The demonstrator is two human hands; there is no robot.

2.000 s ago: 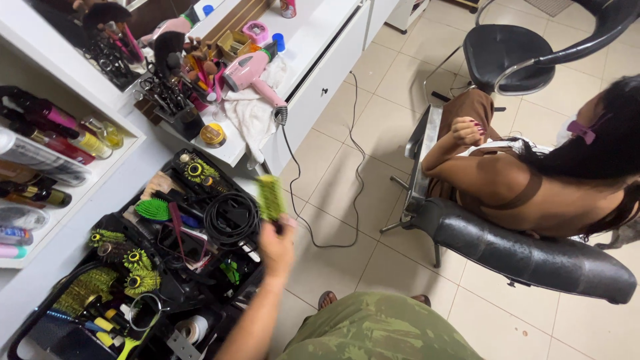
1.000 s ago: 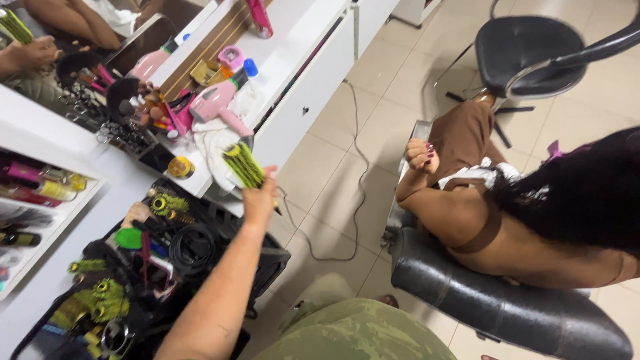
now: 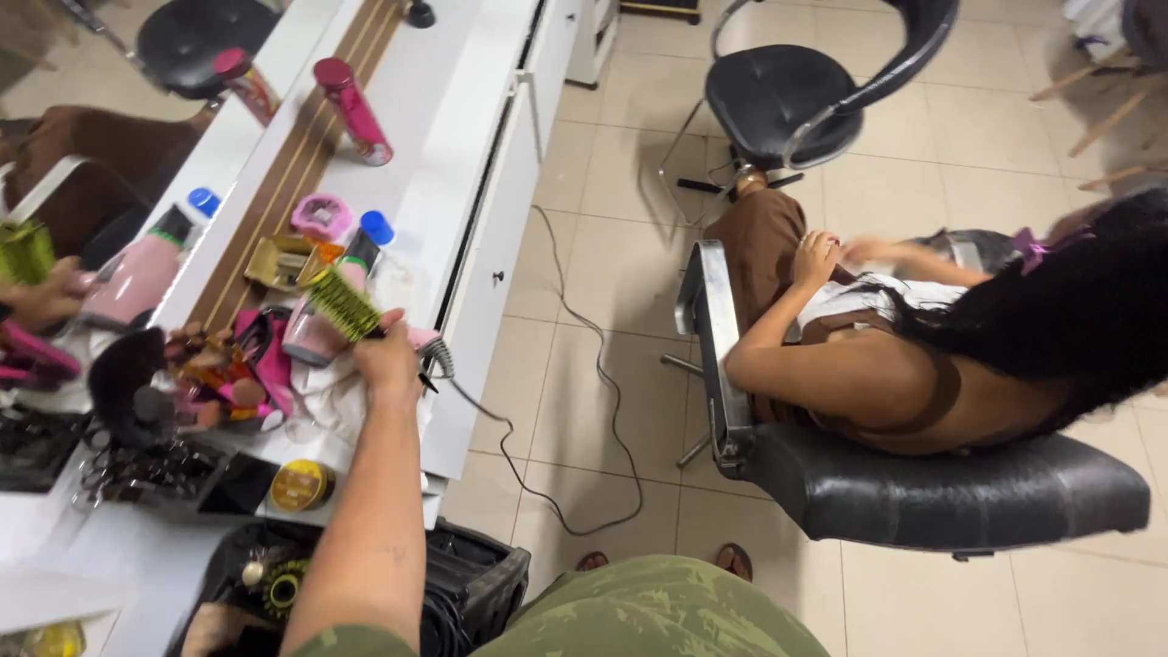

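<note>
My left hand [image 3: 390, 351] is closed around the dark handle of a round hair brush [image 3: 345, 306] with yellow-green bristles. Hand and brush are over a pink hair dryer [image 3: 315, 330] lying on the white counter, on a white cloth [image 3: 333, 401]; whether the fingers also touch the dryer cannot be told. A coiled cord runs from the dryer down to the floor. My right hand is out of view. To the right, a person with long black hair [image 3: 1031, 310] and a purple clip [image 3: 1040, 248] sits in a black salon chair [image 3: 949, 488].
Makeup brushes [image 3: 205, 374], a pink can [image 3: 354, 111], a yellow jar [image 3: 299, 484] and a pink round item [image 3: 322, 215] stand on the counter. Below is a black case [image 3: 479, 566]. The dryer cord [image 3: 616, 392] loops over the tiled floor. Another black chair [image 3: 780, 100] stands beyond the seated person.
My left hand has carried the brush from above the black case to the hair dryer on the counter. The view has shifted toward the counter and chairs.
</note>
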